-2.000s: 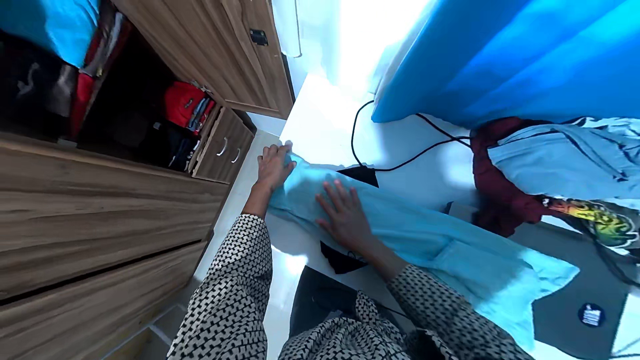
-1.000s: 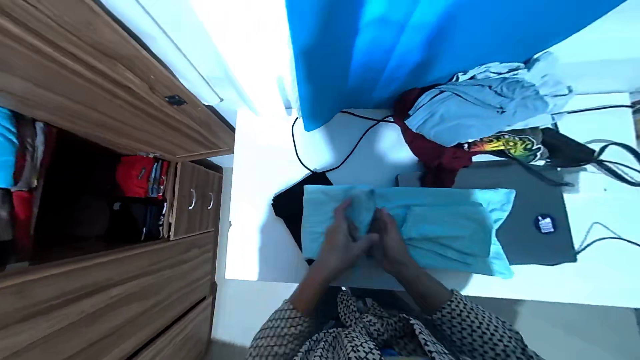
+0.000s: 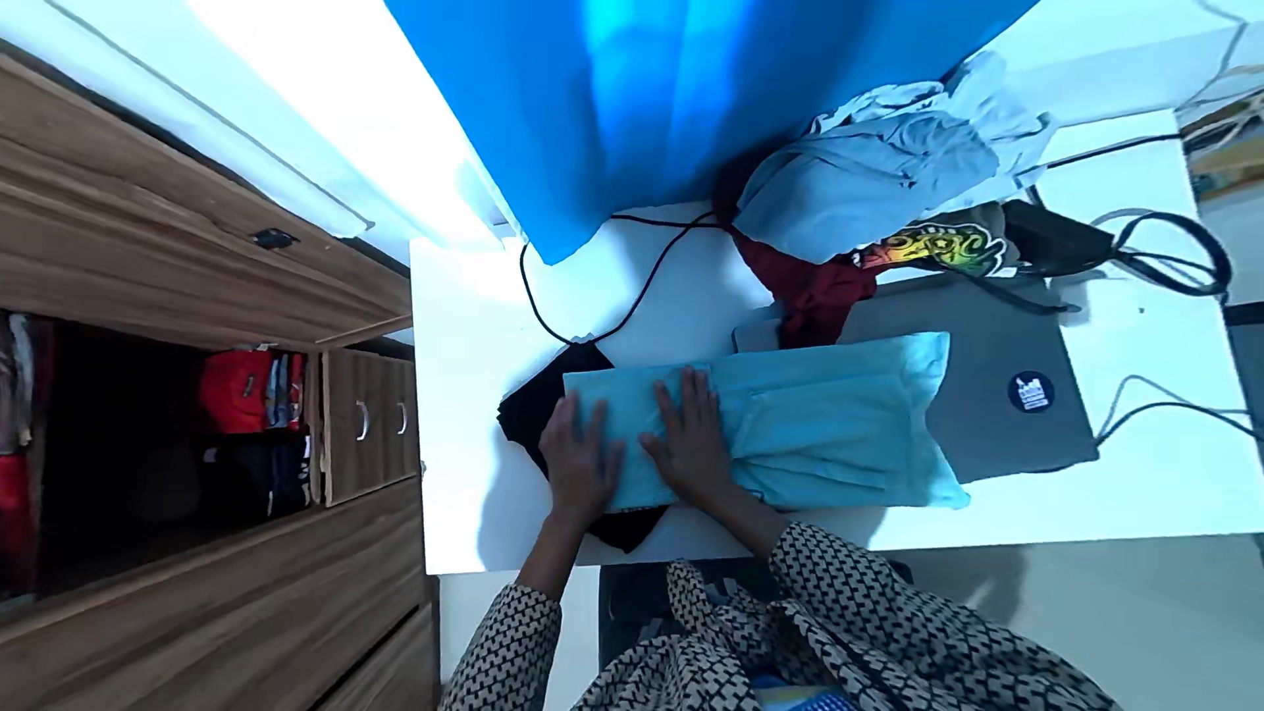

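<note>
A light turquoise garment [image 3: 829, 425], folded into a long flat rectangle, lies across the white table [image 3: 454, 346]. My left hand [image 3: 581, 459] rests flat on its left end, fingers apart. Just right of it, my right hand [image 3: 691, 439] lies palm down on the cloth with its fingers spread. Under the garment's left part is a black cloth [image 3: 538, 400], its corners showing above and below. The right part of the garment covers some of a closed grey laptop [image 3: 997, 395] that bears a round sticker.
A heap of clothes with a pale blue garment [image 3: 869, 178] and a maroon cloth [image 3: 820, 296] is behind the laptop. Black cables [image 3: 632, 306] cross the table. A blue curtain [image 3: 671, 99] hangs at the back. On the left, a wooden wardrobe [image 3: 148, 583] holds folded clothes [image 3: 237, 390].
Two seconds ago the garment was longer and stretched further left; its left end is now folded over. My hands, close together one second ago, have moved apart and lie flat on it.
</note>
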